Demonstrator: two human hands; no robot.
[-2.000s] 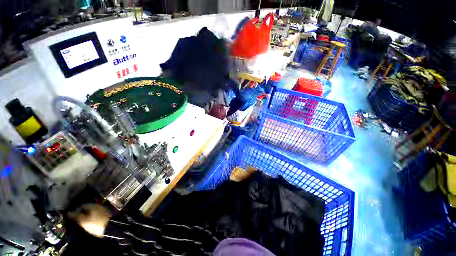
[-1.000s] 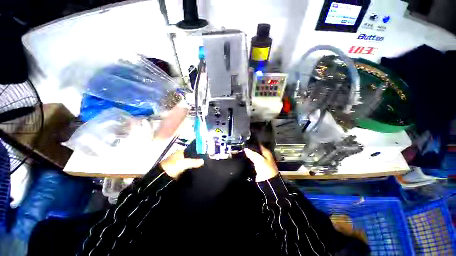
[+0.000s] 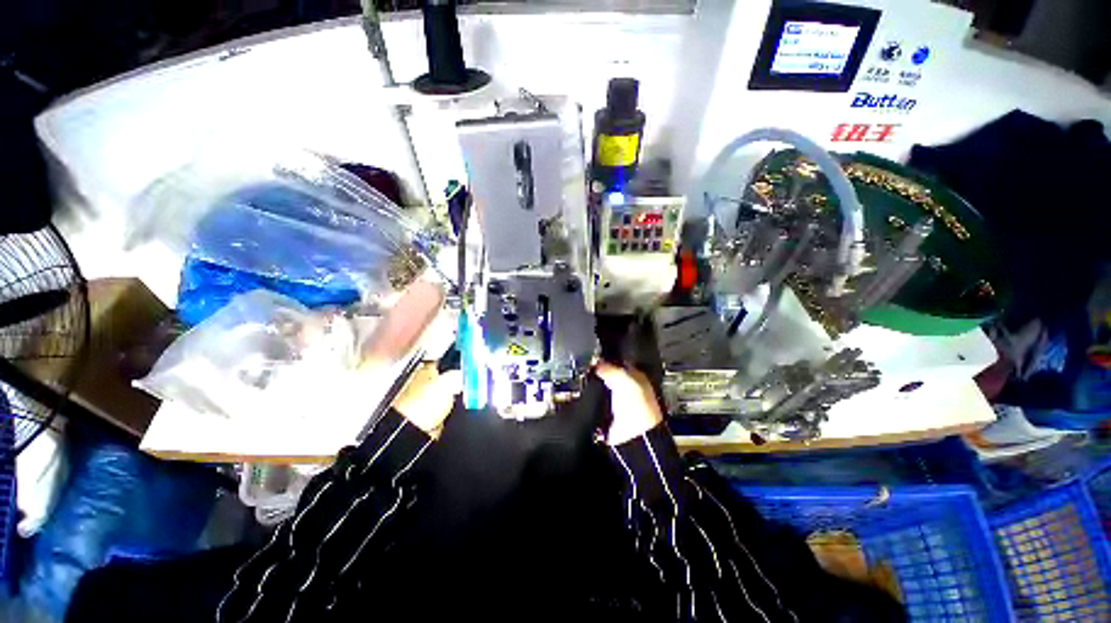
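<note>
The black garment point(image 3: 500, 511) fills my lap and runs up to the needle area of the button sewing machine head point(image 3: 532, 316). My left hand point(image 3: 429, 398) is at the left side of the needle area, on the garment's edge; its fingertips are partly hidden beside the head. My right hand point(image 3: 630, 402) grips the cloth just right of the needle area, fingers pointing at the head. The bright clamp area point(image 3: 526, 396) lies between the hands. The cloth under the clamp is too dark to make out.
Right of the head are the operation panel point(image 3: 642, 229), button feeder point(image 3: 798, 262) and green feeder bowl point(image 3: 944, 310). A black bottle point(image 3: 619, 140) stands behind. Clear plastic bags point(image 3: 262, 347) lie left. A fan point(image 3: 37, 304) is far left. Blue crates point(image 3: 926, 517) stand lower right.
The view has swung from the crate at the right to the machine. Since one second ago, my left hand has moved in closer beside the head; my right hand stays near the needle area.
</note>
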